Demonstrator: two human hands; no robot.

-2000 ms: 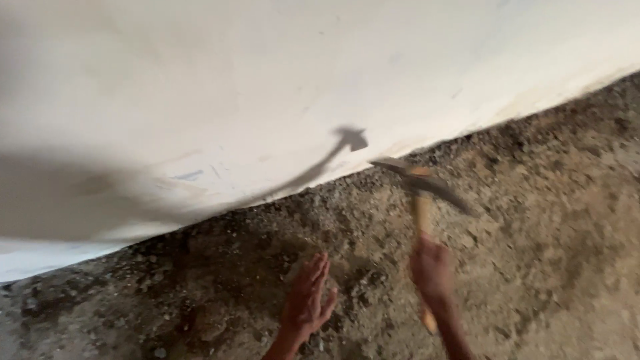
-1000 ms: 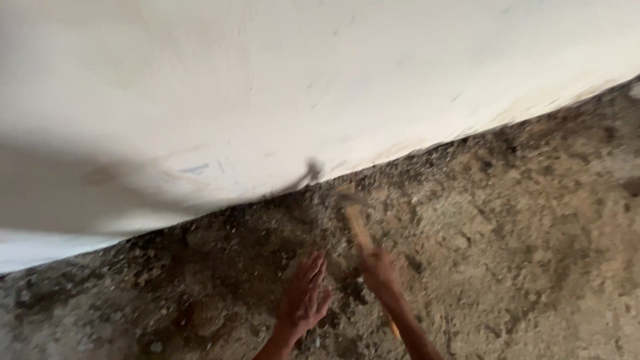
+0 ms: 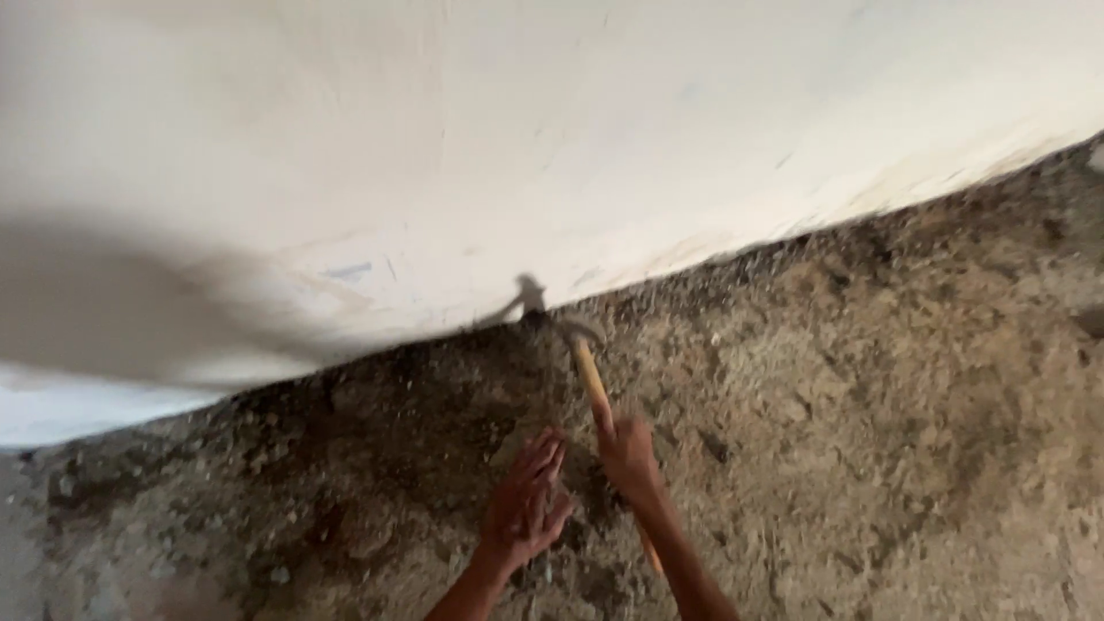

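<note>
My right hand [image 3: 627,450] grips the wooden handle of a hammer [image 3: 590,373], whose curved metal head is low at the foot of a pale wall [image 3: 552,155]. The head is blurred, and whether it touches the ground or the wall base cannot be told. The lower end of the handle shows below my wrist. To the left of it, my left hand [image 3: 526,500] is over the rough ground with nothing in it, its fingers extended and close together, the thumb apart. The hammer's shadow falls on the wall just above the head.
Rough brown earthen ground [image 3: 862,388] with crumbs and small stones runs along the wall's lower edge, which slants up to the right. A broad shadow darkens the wall at the left. A pale piece [image 3: 1097,157] lies at the far right edge.
The hammer in my right hand has moved left and closer to my left hand since the earliest frame. Its head is now at the wall's foot. My left hand has stayed nearly in place.
</note>
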